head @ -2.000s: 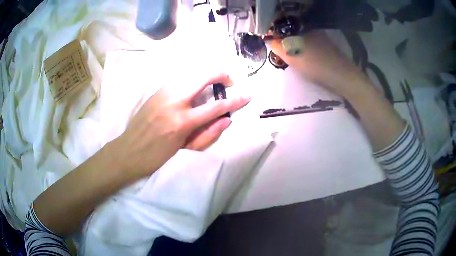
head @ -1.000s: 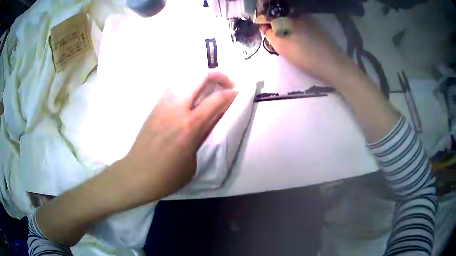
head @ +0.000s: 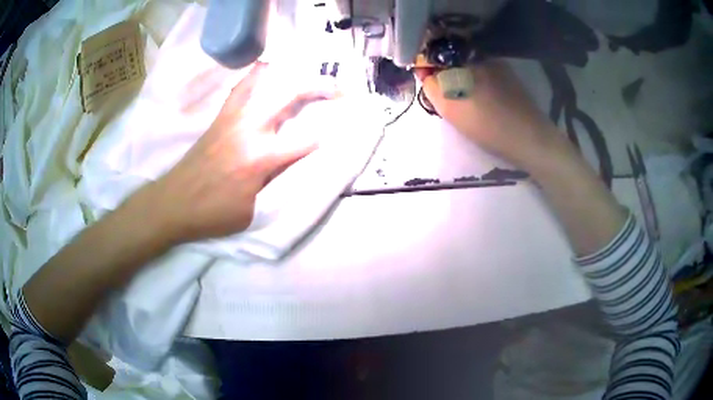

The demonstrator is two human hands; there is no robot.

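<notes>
A white garment piece (head: pixel 301 207) lies on the machine table, its upper part washed out by the lamp. My left hand (head: pixel 223 160) lies on it left of the needle area, fingers spread, palm down. A small dark label (head: pixel 329 69) shows on the cloth beside my left fingertips. The presser foot and needle area (head: pixel 374 39) is at top centre, partly lost in glare. My right hand (head: pixel 500 113) is at the right of the needle, beside a cream knob (head: pixel 455 83). Its fingertips are hidden there, so its grip is unclear.
A cloth heap (head: pixel 47 172) fills the left side, with a tan printed ticket (head: pixel 112 67) on it. A blue-grey rounded housing (head: pixel 234 33) hangs above my left hand. A dark strip (head: pixel 438 187) lies on the table. A slim pointed tool (head: pixel 643 191) lies far right.
The cloth and label have moved back, up beside the needle area. My left hand has shifted left and its fingers have spread. My right hand stays by the knob. The camera view has shifted slightly.
</notes>
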